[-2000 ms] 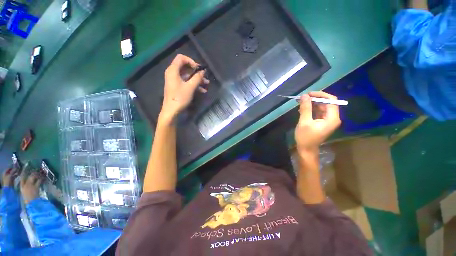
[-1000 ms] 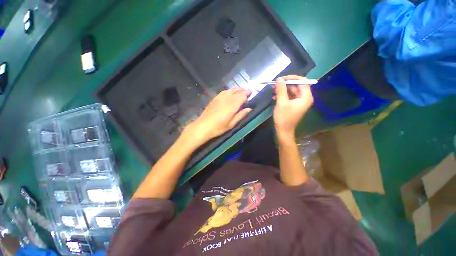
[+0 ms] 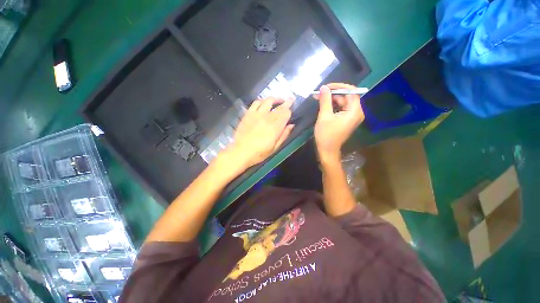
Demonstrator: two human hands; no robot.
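The glossy adhesive sheet (image 3: 314,66) lies across the divider of the black parts tray (image 3: 349,44), with white glare. My left hand (image 3: 260,129) rests palm down over the middle of the sheet, fingers spread; whether anything is under its fingertips is hidden. My right hand (image 3: 337,118) holds the white tweezers (image 3: 349,91) in its fingertips, the tip pointing left at the sheet's lower edge. Small black phone parts (image 3: 186,142) lie loose in the tray's left compartment. More black parts (image 3: 264,39) lie in the right compartment, above the sheet.
The clear blister tray (image 3: 97,205) with phone units stands at the left. A phone (image 3: 61,66) lies on the green bench. A person's blue sleeve (image 3: 482,56) is at the upper right. Open cartons (image 3: 408,171) and a blue stool (image 3: 385,103) are below the bench edge.
My left hand has moved from over the tray, where it held a small dark part, down onto the sheet. My right hand has brought the tweezers left to the sheet. The view has shifted right.
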